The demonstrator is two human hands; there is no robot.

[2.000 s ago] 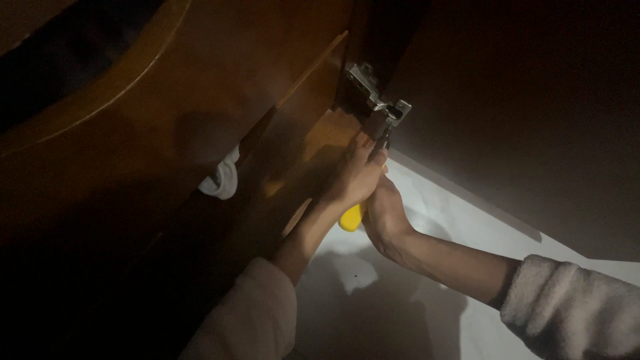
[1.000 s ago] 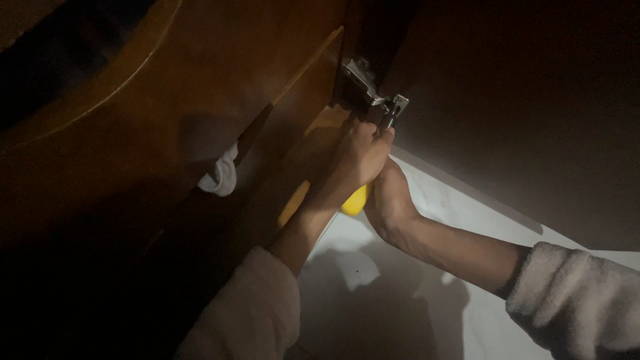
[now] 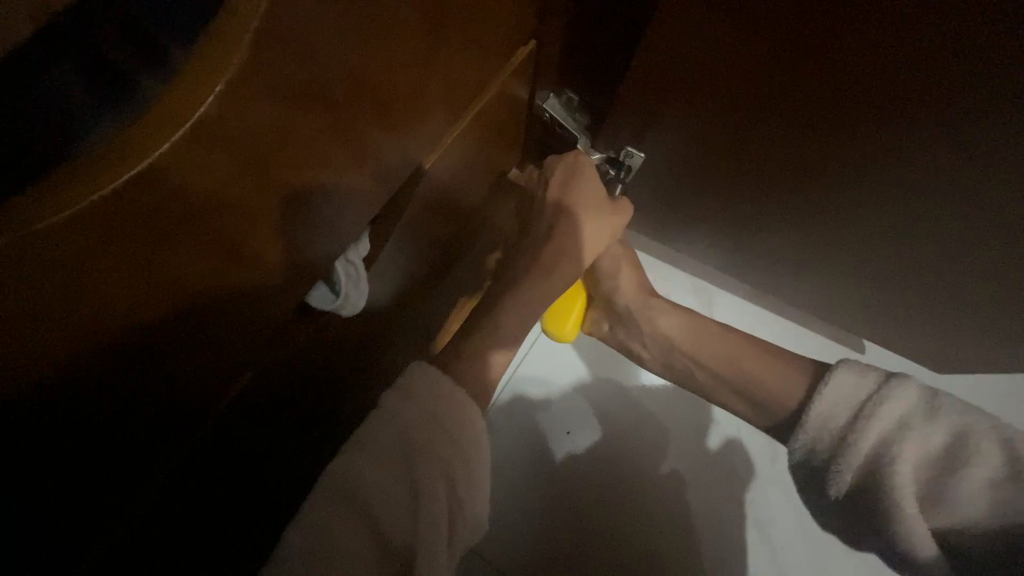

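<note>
A metal cabinet hinge [image 3: 588,136] joins the dark wooden cabinet to its open door at the upper middle. Just below it, my left hand [image 3: 580,208] is closed around the upper part of a yellow-handled tool [image 3: 565,314], which it largely hides. My right hand [image 3: 618,280] grips the tool's handle lower down, and the rounded yellow end shows between my wrists. A dark part of the tool or hinge shows near my left fingers; the tool's kind cannot be told.
The dark wooden door [image 3: 800,160] fills the upper right. At the left, a white cloth [image 3: 346,284] pokes out of a gap in the wooden cabinet front [image 3: 336,104]. Pale floor [image 3: 640,480] with shadows lies below the hands.
My left hand has shifted up toward the hinge and now covers more of the tool's upper part. My right hand remains on the yellow handle.
</note>
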